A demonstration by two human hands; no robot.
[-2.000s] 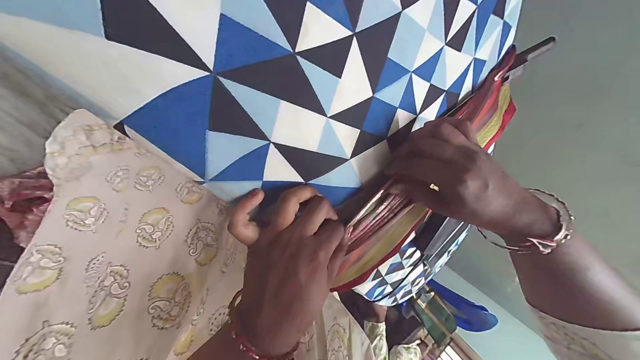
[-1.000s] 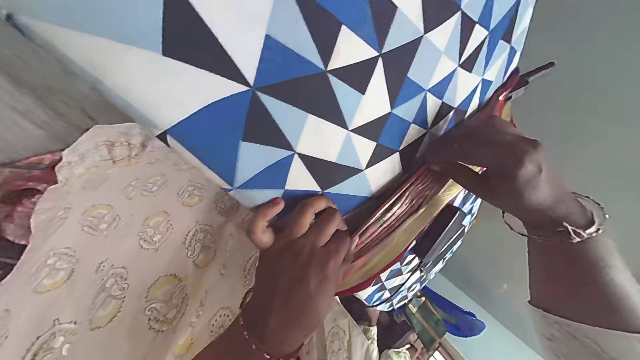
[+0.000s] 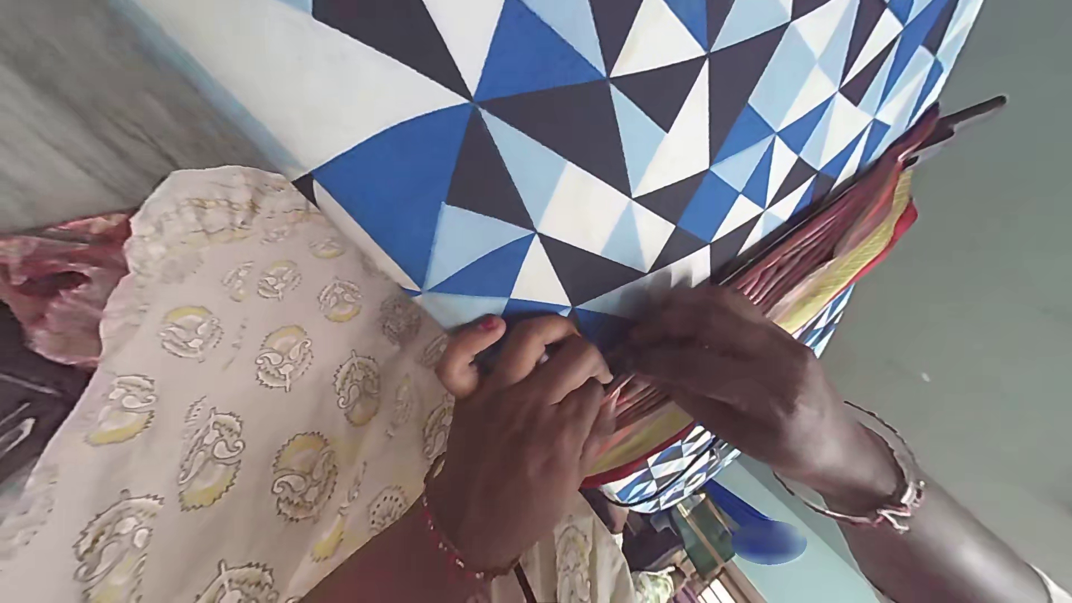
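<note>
Pleated maroon and red cloth (image 3: 766,285) with a yellow band and a red edge lies along the side of a surface covered in blue, white and black triangles (image 3: 578,126). My left hand (image 3: 519,427) is curled over the near end of the pleats, its fingertips against the patterned covering. Close beside it, my right hand (image 3: 737,377) bends over the pleats with fingers pinched together; the fingertips are in shadow and partly hidden. Two dark, slim rod-like ends (image 3: 967,121) stick out past the far end of the cloth.
Cream printed cloth (image 3: 285,360) spreads at the left, with a crumpled reddish cloth (image 3: 63,285) beyond it. A grey-green floor or wall (image 3: 988,335) fills the right side. A blue object (image 3: 766,536) and other partly hidden items are at the bottom right.
My right hand has moved along the pleats toward my left hand, and the two are now close together. More of the far part of the pleated cloth shows.
</note>
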